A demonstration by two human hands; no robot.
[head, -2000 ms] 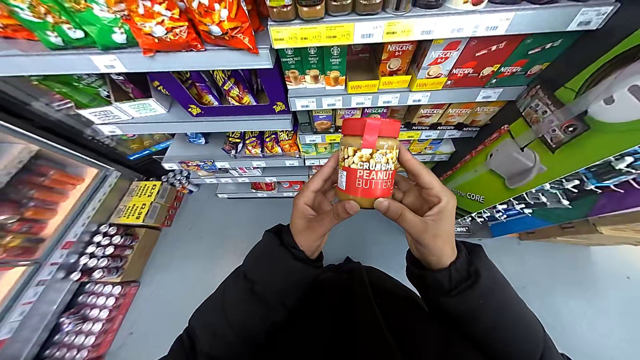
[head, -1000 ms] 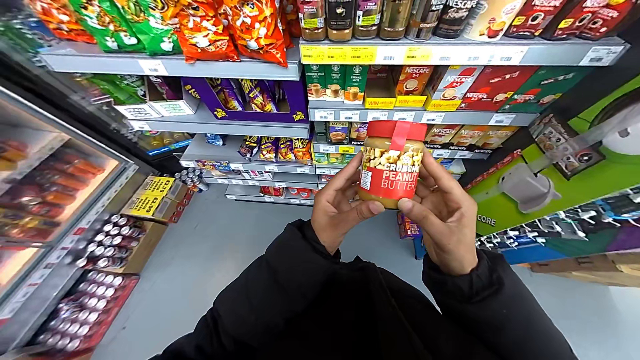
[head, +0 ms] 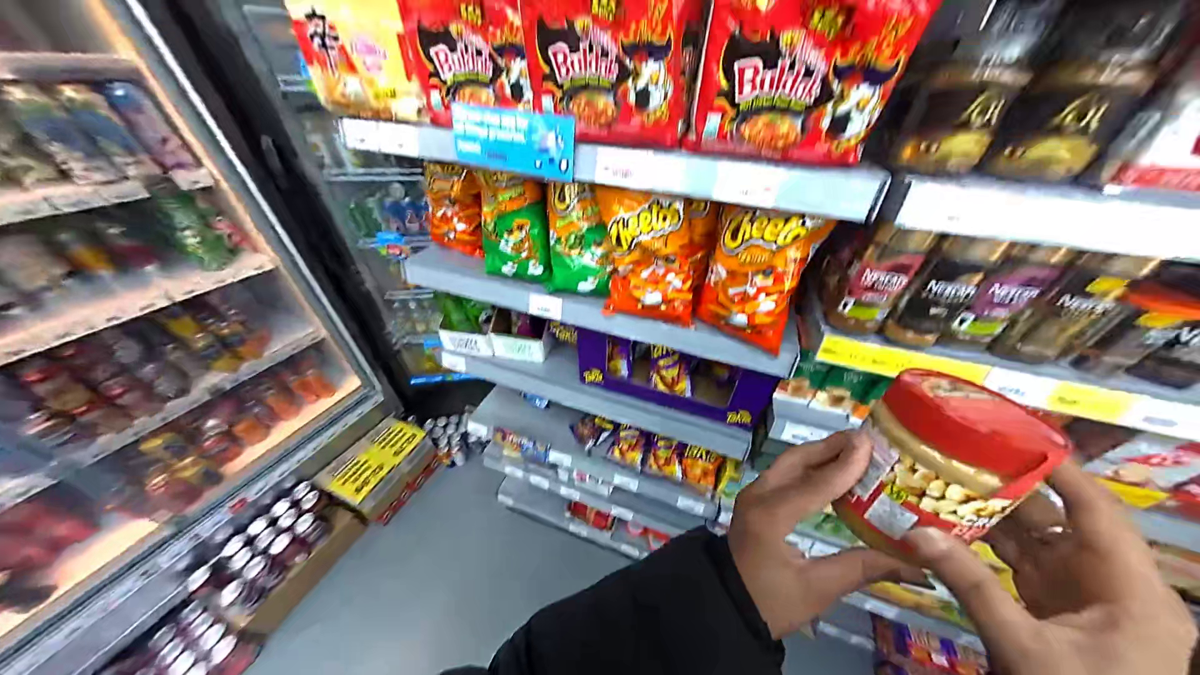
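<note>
A jar of crunchy peanut butter (head: 947, 469) with a red lid is held between both hands at the lower right, tilted so that its lid and one side show. My left hand (head: 806, 534) grips its left side, fingers near the lid and thumb low. My right hand (head: 1078, 562) holds the right side and underside, with the thumb across the lower front. Behind the jar are shelves with Nescafé coffee jars (head: 952, 295) and a yellow price strip (head: 900, 364).
Shelves hold red Buldak noodle packs (head: 600, 75), Cheetos bags (head: 755, 272) and a purple box of Takis (head: 675, 380). A lit drinks fridge (head: 141, 319) stands at the left. Trays of cans (head: 272, 539) and a carton with a yellow sign (head: 375, 464) sit on the grey floor (head: 441, 581).
The jar has turned and tilted in my hands, its front label now mostly out of sight and its lid showing more. The view has swung left and up.
</note>
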